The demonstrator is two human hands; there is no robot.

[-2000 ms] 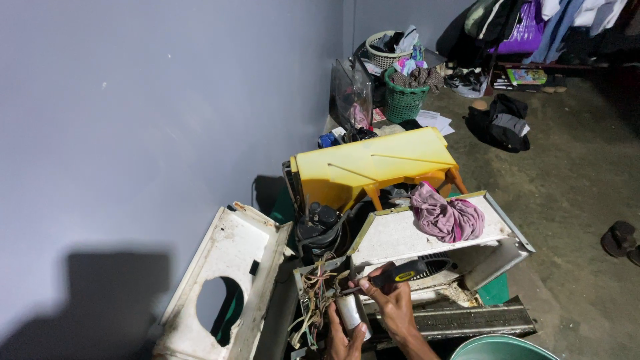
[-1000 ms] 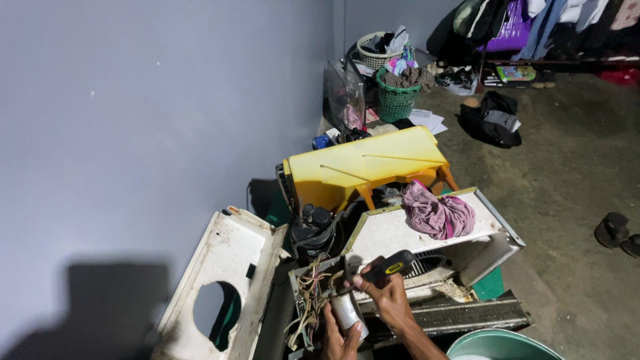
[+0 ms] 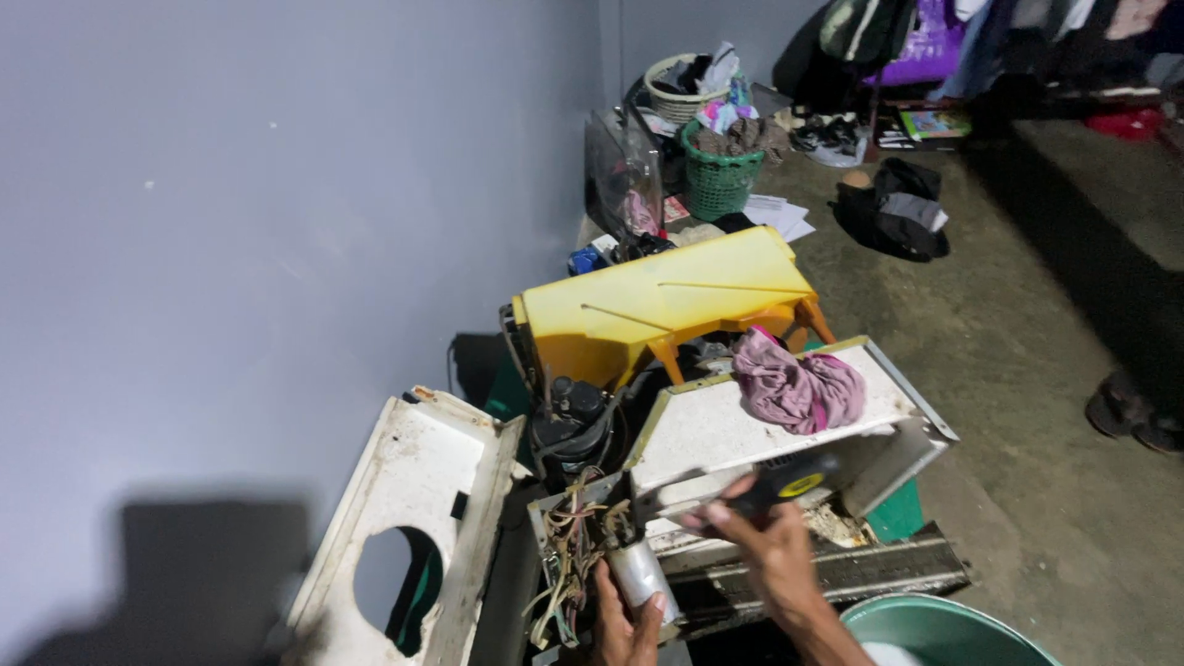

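Observation:
My left hand (image 3: 629, 615) holds a silver cylindrical capacitor (image 3: 643, 581) at the bottom centre, with wires at its upper end. Just left of it lies a tangle of old wires (image 3: 575, 555) in an open metal control box. In my right hand (image 3: 763, 541) is a screwdriver with a black and yellow handle (image 3: 786, 486); its tip cannot be made out against the white panel. A black compressor (image 3: 573, 425) sits behind the wires. A crumpled pink cloth (image 3: 797, 381) lies on a white metal housing (image 3: 698, 430) above my right hand.
A white panel with a round hole (image 3: 416, 462) leans at left near the wall. Behind the work is a yellow plastic piece (image 3: 666, 287). A green tub (image 3: 943, 615) stands at lower right. Laundry baskets (image 3: 721, 180), a black bag (image 3: 893, 217) and footwear (image 3: 1133, 416) are farther off.
My right hand with the screwdriver has moved a little right, away from the capacitor's wired end. My left hand stays on the capacitor.

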